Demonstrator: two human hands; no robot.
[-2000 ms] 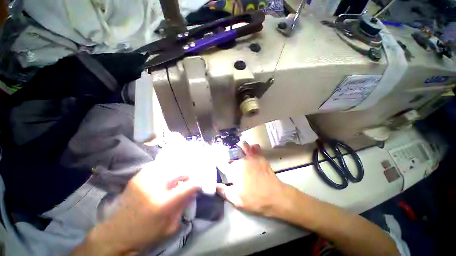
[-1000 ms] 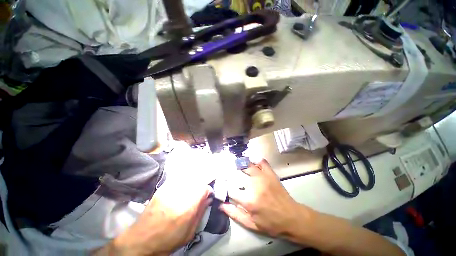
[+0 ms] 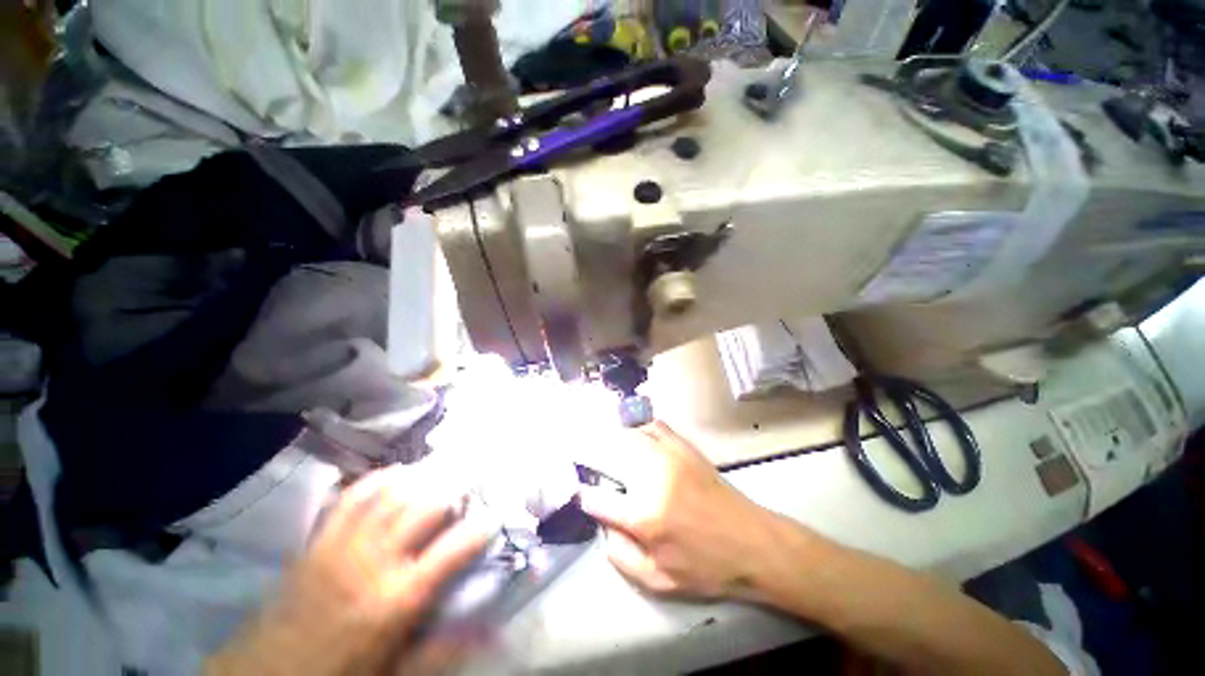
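Note:
The garment, in navy, black, grey and white cloth, lies bunched left of the machine head and runs under the needle area. My left hand is slightly blurred and rests on the pale cloth, fingers spread. My right hand is right of the needle, its fingers and thumb at a dark edge of the cloth. The sewing machine stands over the work. White lamp glare hides the needle, the presser foot and some fingertips.
Black-handled scissors lie on the bed, right of my right hand. Folded white pieces lie behind them. Shears with a purple strip rest on the machine head. White cloth is heaped behind. A control panel is far right.
My left hand has moved left, away from my right hand, and its fingers have spread. My right hand stays by the needle. The camera view has shifted slightly.

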